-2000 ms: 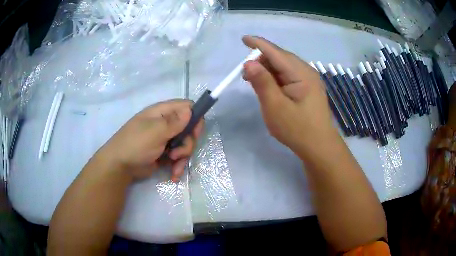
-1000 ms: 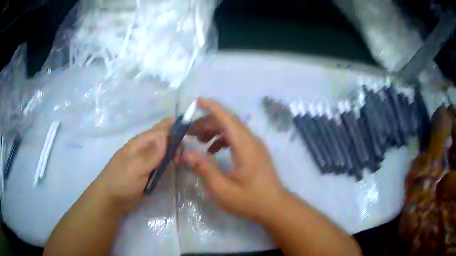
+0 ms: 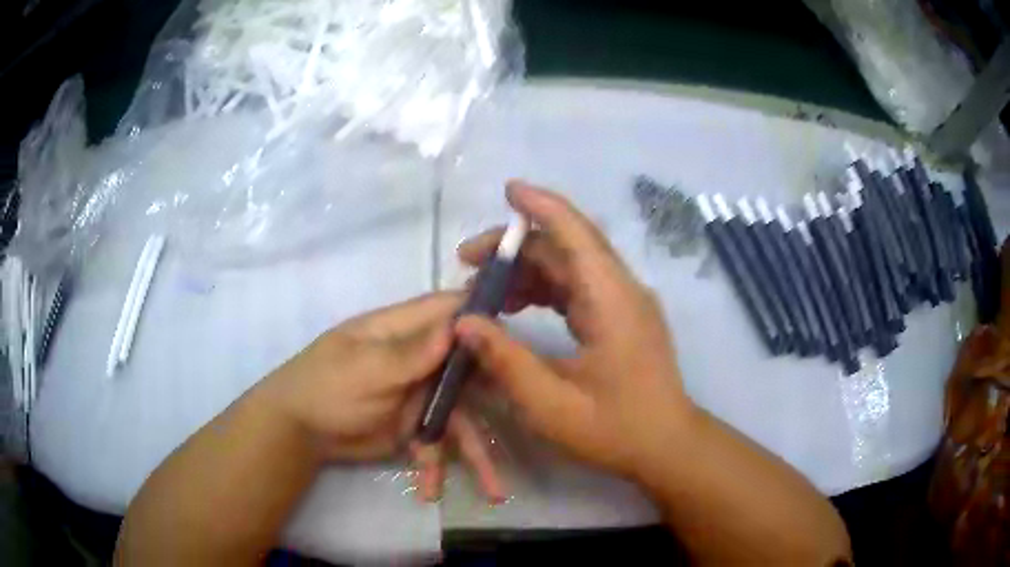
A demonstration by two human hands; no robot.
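Note:
A dark plastic tube [image 3: 452,382] with a short white tip sticking out of its upper end is held slanting above the middle of the table. My left hand [image 3: 371,371] is around its left side, with two fingers spread below its lower end. My right hand [image 3: 587,343] has its thumb on the middle of the tube and its fingers near the white tip. The fingers partly hide the tube's upper part. Both hands are bare.
Assembled tubes [image 3: 814,294] lie in slanting rows at right, with small grey metal parts [image 3: 667,213] beside them. A clear bag of white rods [image 3: 321,78] lies at the far left. Two white rods [image 3: 135,305] lie at left. A person's patterned sleeve [image 3: 975,443] shows at the right edge.
The long white rod end seen earlier now shows only as a short tip. My right hand has moved down and left onto the tube. The small metal parts, earlier hidden, now show.

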